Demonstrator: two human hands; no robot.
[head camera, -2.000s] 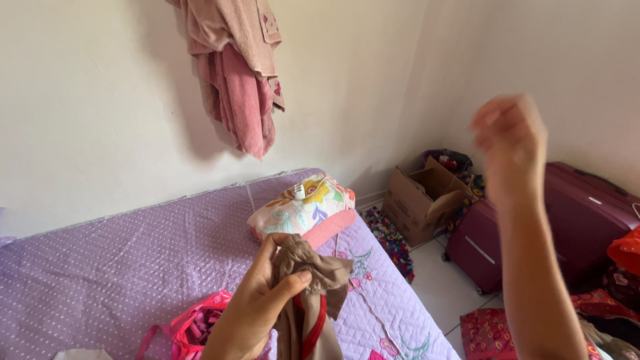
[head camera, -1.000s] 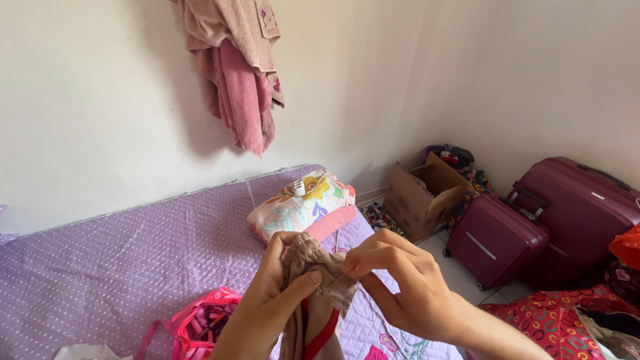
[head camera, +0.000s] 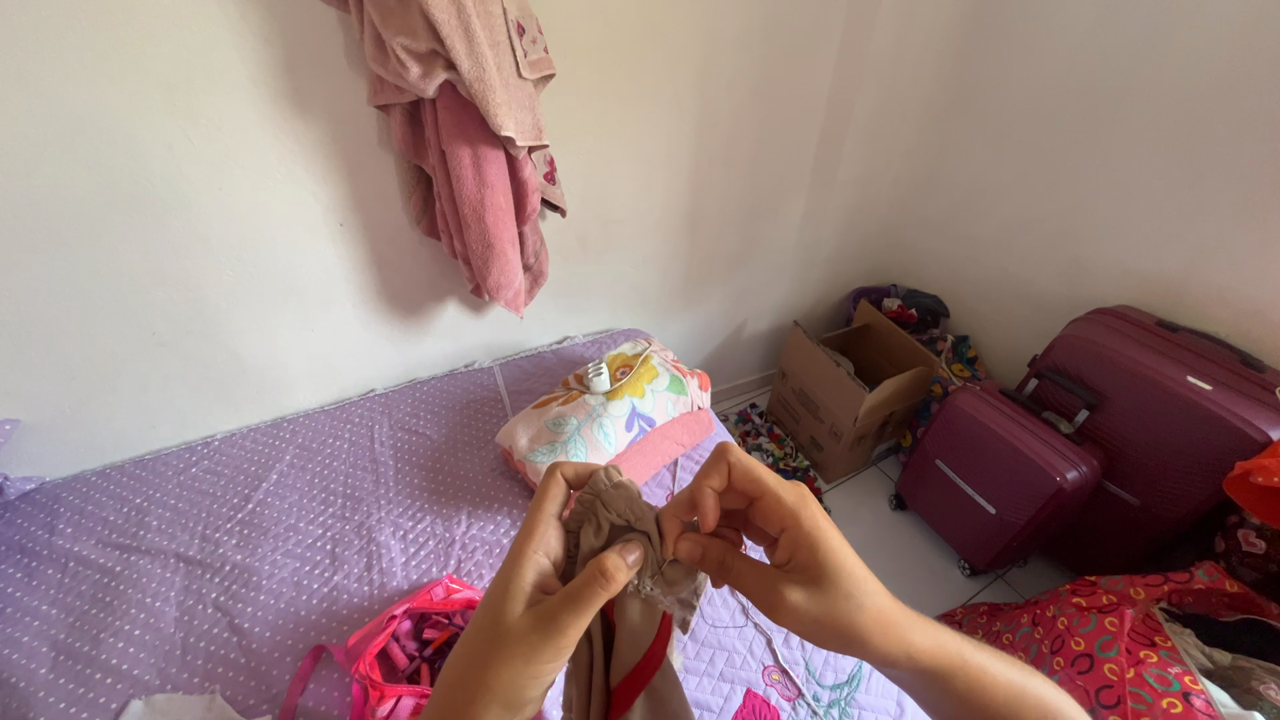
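My left hand (head camera: 565, 580) grips a bunched piece of brown fabric with red trim (head camera: 625, 620), its thumb pressing on the gathered edge. Close against the fabric's right side is my right hand (head camera: 765, 540), thumb and fingertips pinched together at the cloth. A thin thread seems to run by its fingertips; whether a needle is held between them is too small to tell. The fabric hangs down over the quilted lilac bedspread (head camera: 250, 520). To the lower left of my hands lies a pink bag (head camera: 405, 640) with purple and pink items inside.
Beyond my hands lies a folded floral bundle (head camera: 610, 410) with a white plug and cord. Towels (head camera: 470, 150) hang on the wall. On the tiled floor are an open cardboard box (head camera: 850, 390), two burgundy suitcases (head camera: 1000, 480) (head camera: 1180, 420) and a red patterned cloth (head camera: 1090, 640).
My right hand was raised high at the right two seconds ago and came down to the fabric. Since one second ago it has stayed beside the cloth. My left hand keeps its grip.
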